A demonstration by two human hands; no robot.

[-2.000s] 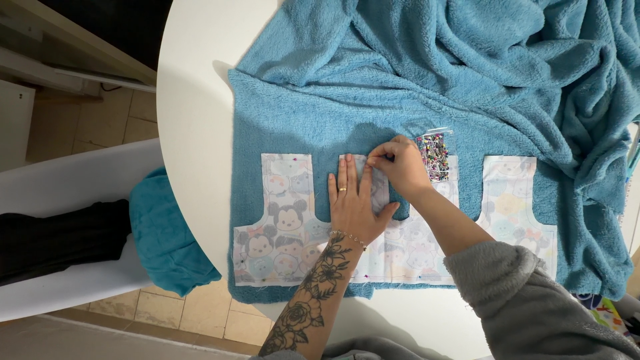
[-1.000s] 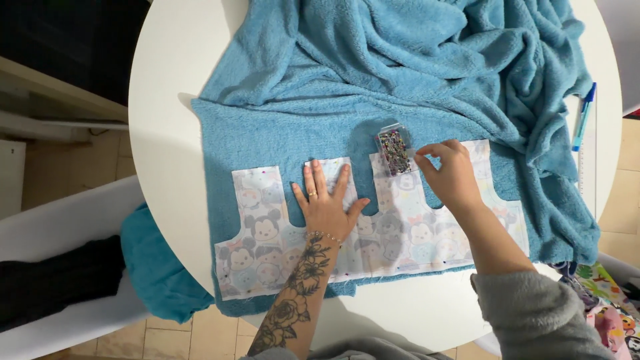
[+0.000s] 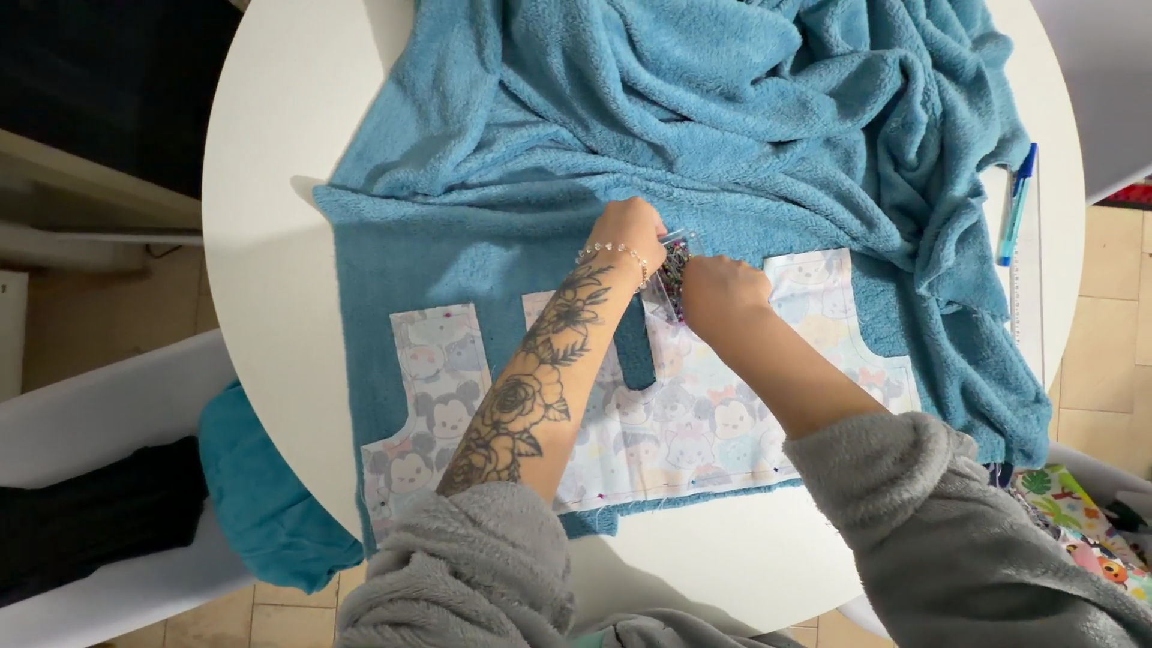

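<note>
A small clear plastic box of colored-head pins (image 3: 675,265) lies between my two hands, over the printed cotton piece. My left hand (image 3: 633,229) holds the box at its upper left edge, fingers curled. At its right side is my right hand (image 3: 727,292), its fingers bent down toward the pins; the fingertips are hidden, so a pin in them cannot be made out. The pale cartoon-print cotton fabric (image 3: 693,423), cut with strap-like tabs and curved openings, lies flat on blue fleece fabric (image 3: 405,252). Several pins show along the cotton's lower edge.
The fleece is bunched in folds across the far side of the round white table (image 3: 270,180). A blue pen (image 3: 1017,205) and a clear ruler (image 3: 1028,315) lie at the right. Teal cloth (image 3: 261,495) rests on a chair at the left, colorful printed fabric (image 3: 1080,522) at lower right.
My left hand has left the cotton, where it lay flat with fingers spread, and moved up and right to the pin box. My right hand remains beside the box, now bent lower.
</note>
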